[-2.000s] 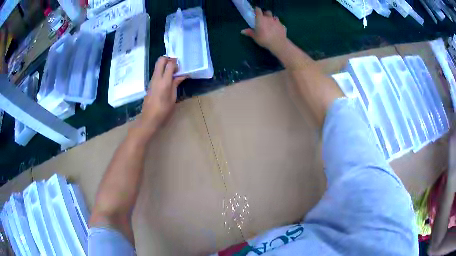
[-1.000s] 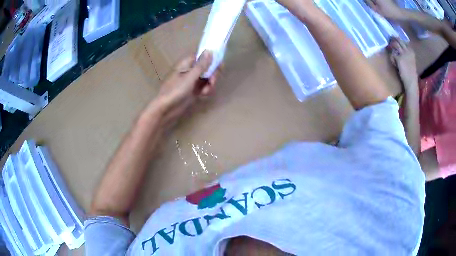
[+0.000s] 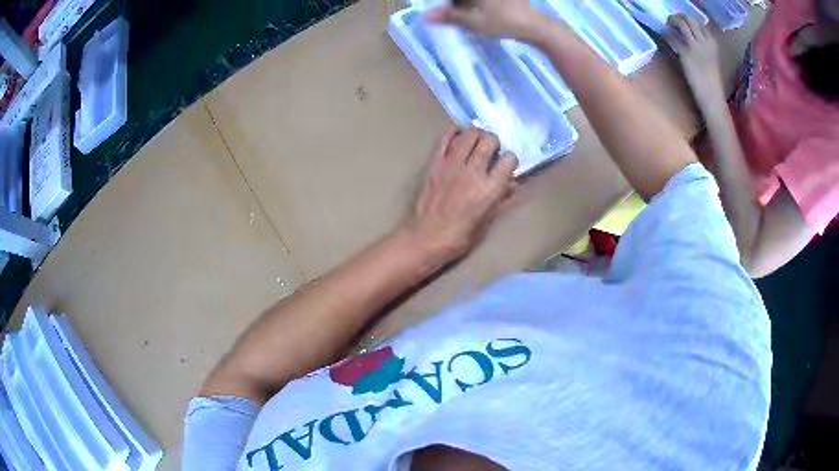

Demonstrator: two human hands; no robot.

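A long white strip-like piece [image 3: 478,87] lies slanted over a shallow white moulded tray [image 3: 559,138] at the upper centre. My left hand [image 3: 465,189] is at its near end, with the fingers curled over the end and the tray's edge. My right hand [image 3: 492,17] is at its far end near the top of the picture, fingertips on it. My hands hide both ends of the piece, and whether it sits inside the tray cannot be told.
More white trays [image 3: 603,37] lie to the right. Stacked trays [image 3: 64,396] lean at lower left. On the dark belt [image 3: 156,83] are a white tray [image 3: 101,83] and a printed white box [image 3: 51,138]. A metal post [image 3: 23,235] stands at left. Another person's arm [image 3: 718,120] reaches in at right.
The view has turned right. The white piece, earlier held up over the cardboard, is now down over a tray at the right. My left hand has moved right with it.
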